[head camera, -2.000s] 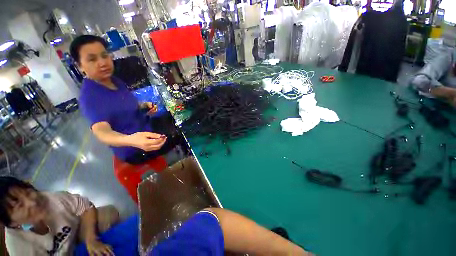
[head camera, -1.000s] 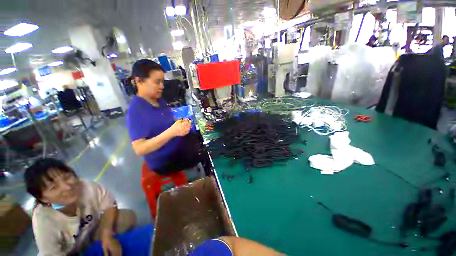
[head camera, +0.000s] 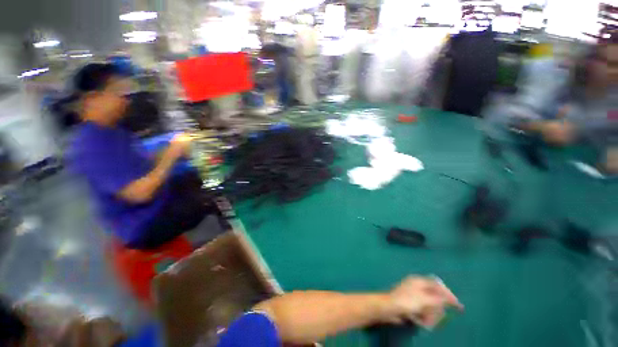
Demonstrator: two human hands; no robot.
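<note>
The frame is blurred. My left hand (head camera: 423, 301) is over the green table at the bottom, its forearm reaching in from a blue sleeve. A finger points right; whether the fingers hold anything is too blurred to tell. A dark thing (head camera: 393, 333) shows below the hand, perhaps black cable. A small black cable bundle (head camera: 405, 237) lies beyond the hand, with more black cables (head camera: 484, 209) to its right. My right hand is not in view.
A large black cable heap (head camera: 284, 162), white cables (head camera: 356, 126), a white crumpled cloth (head camera: 383, 166) and a red-handled tool (head camera: 406, 119) lie farther back. An open carton (head camera: 210, 284) stands at the left edge. A person sits at left; others are at far right.
The view has swung right and blurred. My left hand has come into view at the end of its forearm. People's hands now show at the far right.
</note>
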